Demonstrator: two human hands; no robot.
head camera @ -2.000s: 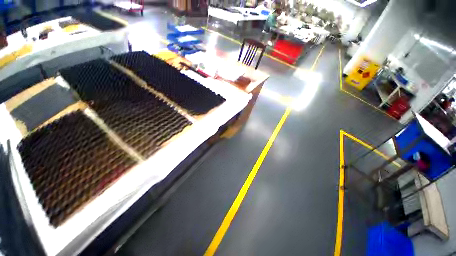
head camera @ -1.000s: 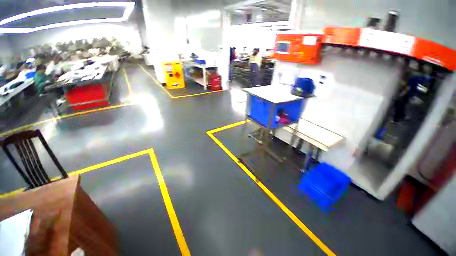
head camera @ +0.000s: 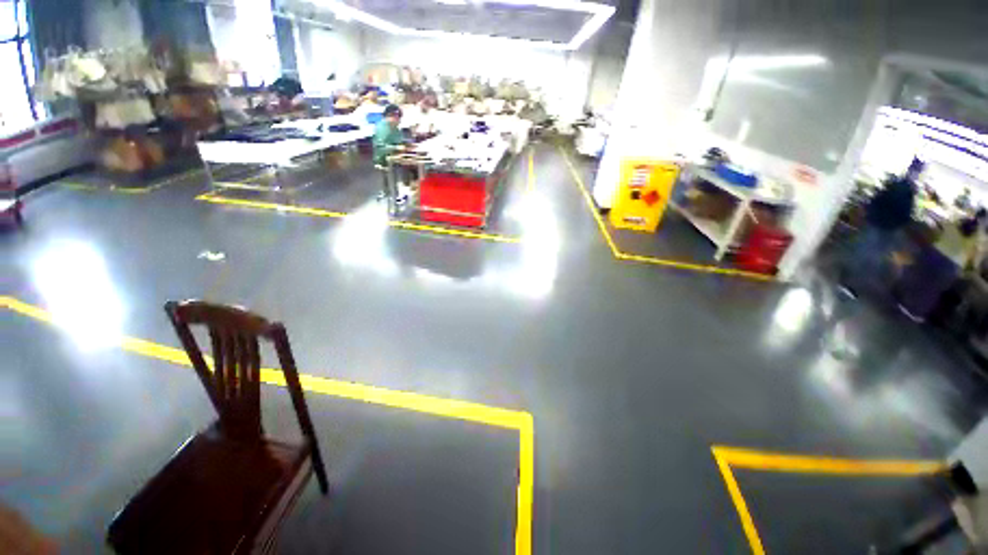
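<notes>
Neither of my hands is in the picture. Nearest in front of me, at the lower left, stands a dark brown wooden chair [head camera: 233,434] with a slatted back; its seat is cut off by the lower edge. A blurred brown patch shows in the bottom left corner; I cannot tell what it is.
Yellow lane lines [head camera: 433,403] cross the grey floor. A long table with a red front [head camera: 453,199] stands ahead, a person in green [head camera: 388,136] beside it. A yellow cabinet [head camera: 644,195] and a white shelf table [head camera: 720,206] stand right. People show beyond an opening at far right.
The view has moved past the strip-covered table and the brown desk. The chair is now nearer and larger. The blue bins and orange wall machine have left the picture at the right.
</notes>
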